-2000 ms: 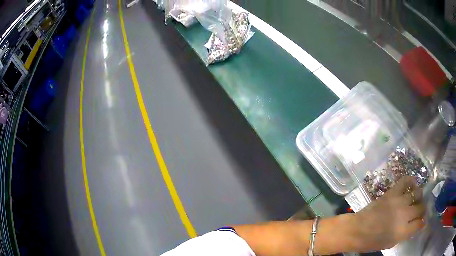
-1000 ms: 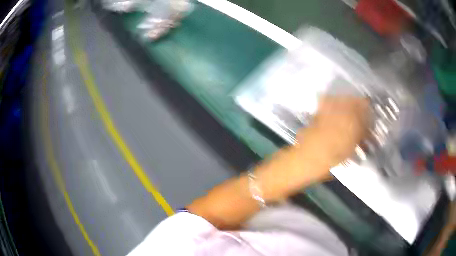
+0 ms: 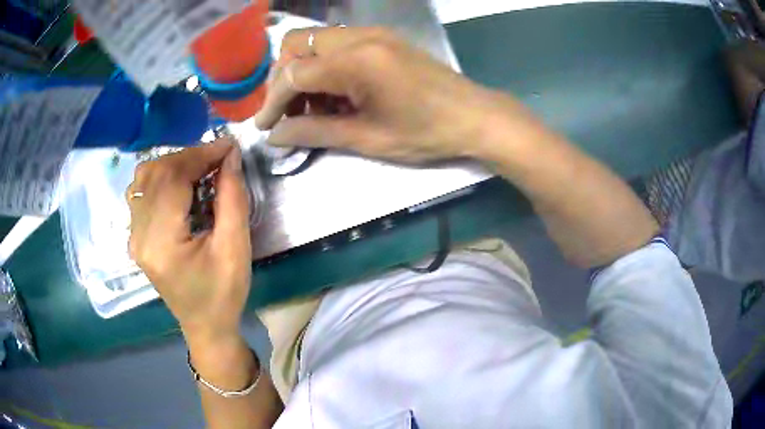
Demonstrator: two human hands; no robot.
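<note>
My left hand [image 3: 197, 230], with a bracelet and ring, is beside the round silver fixture [image 3: 256, 188]. Its thumb and fingertips are close together; small dark and silvery parts [image 3: 201, 205] show between them, but whether they are held or lie behind is unclear. My right hand [image 3: 377, 100] reaches in from the right. Its curled fingertips are at a small whitish round piece [image 3: 289, 159] with a dark rim; a grip is not clear. The blue syringe [image 3: 172, 117] and red-orange syringe [image 3: 231, 59] hang over the hands. The clear parts tray [image 3: 92, 251] is partly hidden behind my left hand.
The silver machine plate [image 3: 361, 188] has buttons on its front edge, and a black cable [image 3: 443, 243] hangs below. The green bench [image 3: 587, 67] extends right. Another person's hand [image 3: 746, 67] and sleeve are at the right edge. A clear bag [image 3: 13, 318] lies far left.
The view has swung right from the tray and floor to the machine. My left hand has moved from the tray to the fixture. My right hand and the syringes are now clearly in view.
</note>
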